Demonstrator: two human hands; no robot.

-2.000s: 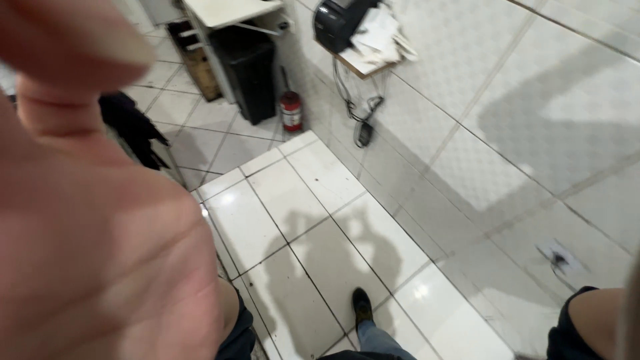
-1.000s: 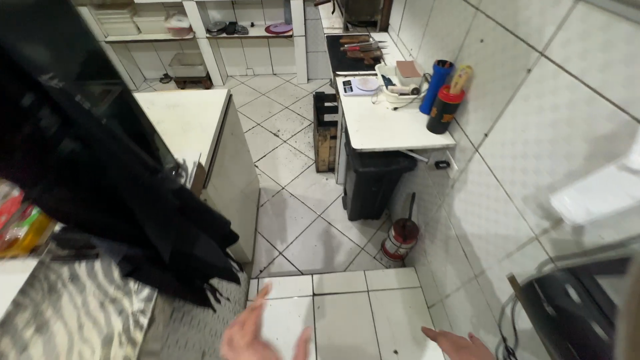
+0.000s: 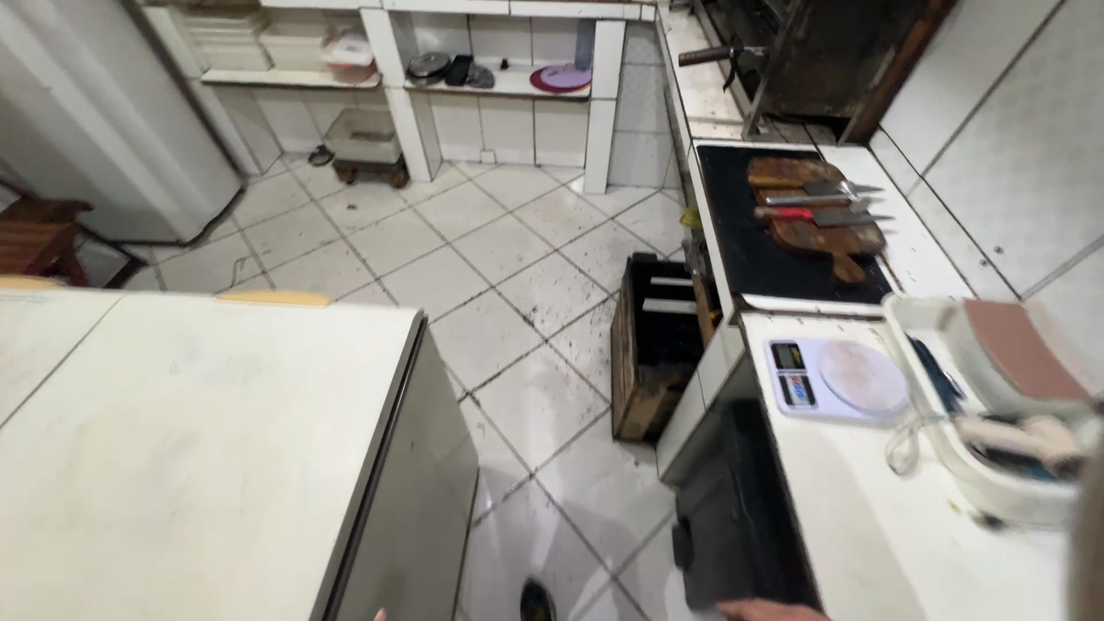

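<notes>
At the bottom edge, part of my right hand (image 3: 772, 611) shows in front of the black bin (image 3: 742, 509); its fingers are mostly cut off by the frame. Only a fingertip of my left hand (image 3: 380, 615) is visible, low beside the white-topped counter (image 3: 216, 414). What either hand holds cannot be seen. On the right-hand counter lie a white kitchen scale (image 3: 798, 405) and a white plastic tub (image 3: 992, 496) with assorted items. Farther back, several knives, one a red-handled knife (image 3: 785, 213), rest on a wooden cutting board (image 3: 828, 237) over a black mat (image 3: 733, 224).
A wooden crate (image 3: 634, 397) stands on the tiled floor (image 3: 517, 362) beside the right counter. The white-topped counter borders the passage on the left. Tiled shelves (image 3: 500, 86) hold containers and lids at the back; a wheeled plastic box (image 3: 366, 142) sits below. My shoe (image 3: 536, 601) shows at the bottom.
The view has moved forward into the room, closer to the counters. Both hands, plainly visible a second ago with fingers spread, now show only at the bottom edge.
</notes>
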